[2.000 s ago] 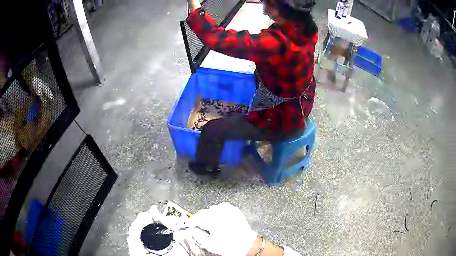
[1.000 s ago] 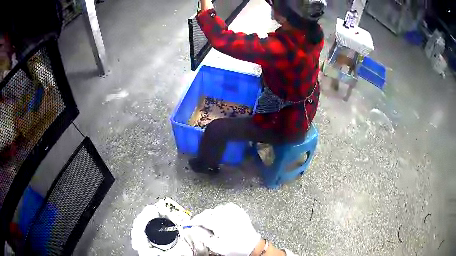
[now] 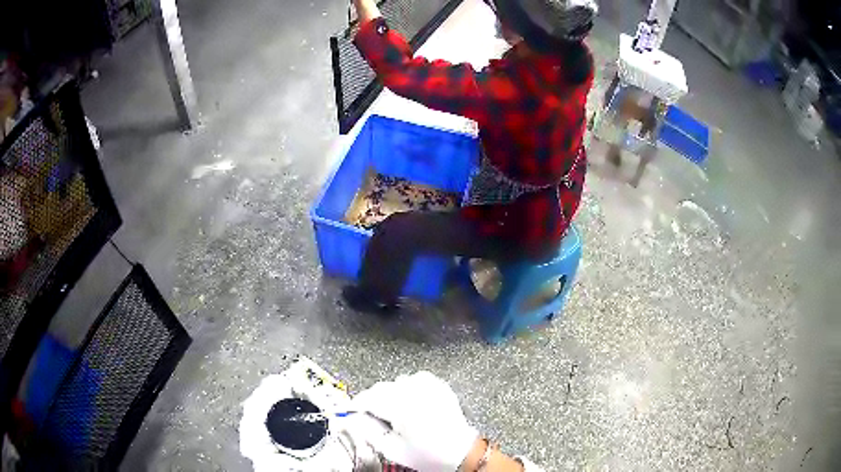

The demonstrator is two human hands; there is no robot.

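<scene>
A round pot of black paint (image 3: 297, 423) is at the bottom, wrapped in white. My left hand (image 3: 261, 437), in a white glove, is around the pot; glove and white wrap are hard to tell apart. My right hand (image 3: 420, 419), in a white glove, is just right of the pot and grips a thin brush (image 3: 343, 414) with a blue part showing. The brush tip is over the paint. Two black mesh panels, a larger curved one (image 3: 57, 198) and a smaller one (image 3: 124, 355), stand at the left.
A person in a red-black checked shirt (image 3: 535, 101) sits on a blue stool (image 3: 526, 290) beside a blue crate (image 3: 341, 241) of small dark parts, one hand at another mesh panel (image 3: 358, 78). A pale post (image 3: 177, 69) is behind. A small white-topped stand (image 3: 653, 72) is at the back right.
The mesh panels at the left have shifted slightly left and down in view. The seated person's raised hand has moved a little left. My hands stay at the pot with the brush.
</scene>
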